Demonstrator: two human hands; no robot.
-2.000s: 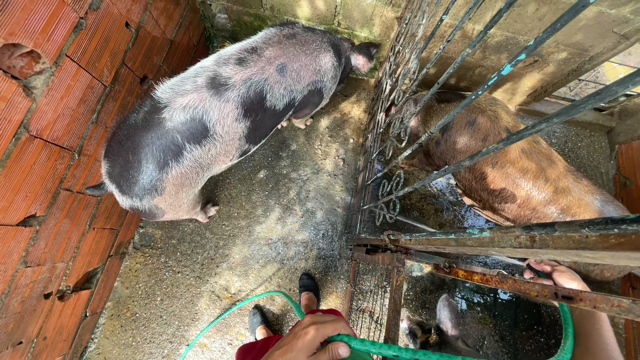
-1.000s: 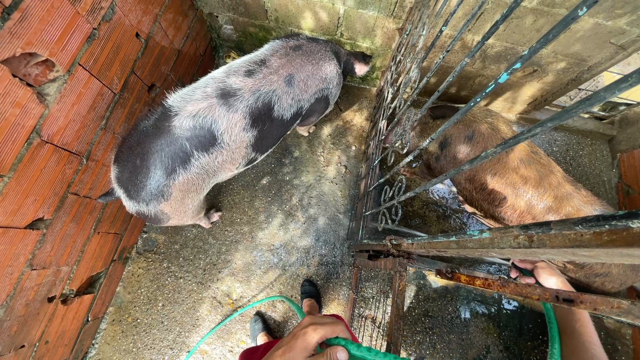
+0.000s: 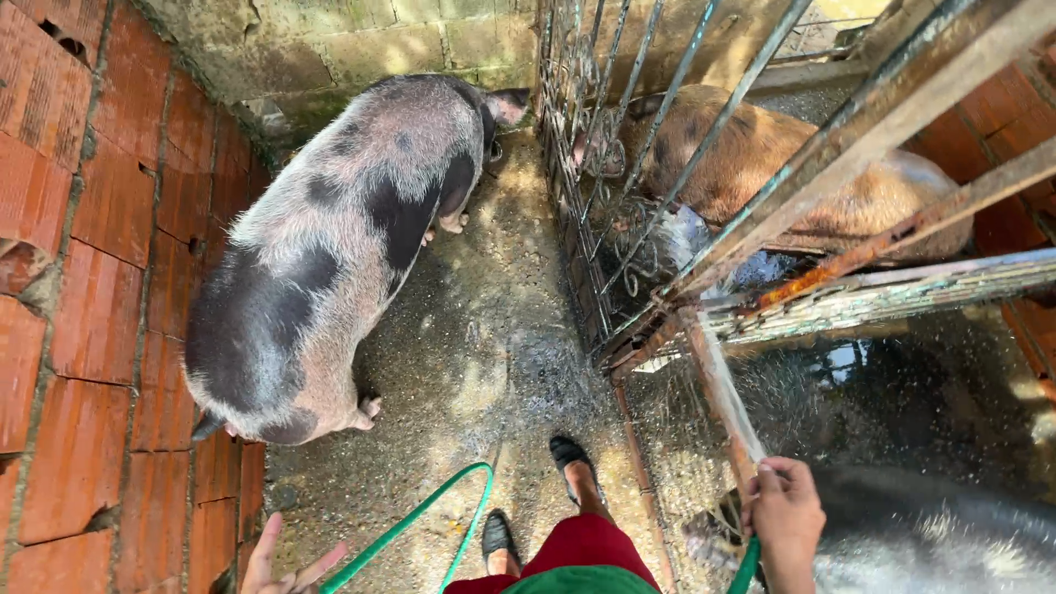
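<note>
My right hand [image 3: 784, 507] is closed around the end of a green garden hose [image 3: 745, 565], and water sprays from it up and left toward the rusty metal gate. At the bottom left, my left hand [image 3: 289, 565] has its fingers spread, beside a loop of the green hose; its palm is cut off by the frame. A black-and-pink spotted pig [image 3: 330, 256] stands left of the bars, its head near the block wall. Behind the bars is a brown pig [image 3: 792, 181]. A dark pig [image 3: 932, 528] is at the lower right, next to my right hand.
Rusty metal bars [image 3: 693, 124] and gate rails divide the pens. A red hollow-brick wall [image 3: 107, 330] runs along the left, a mossy block wall [image 3: 371, 41] across the back. The concrete floor [image 3: 462, 363] is wet. My feet in dark shoes stand at bottom centre.
My left hand was on the hose and now is off it, fingers spread. My right hand has moved from the gate rail to the hose end, where water now sprays. The view has shifted.
</note>
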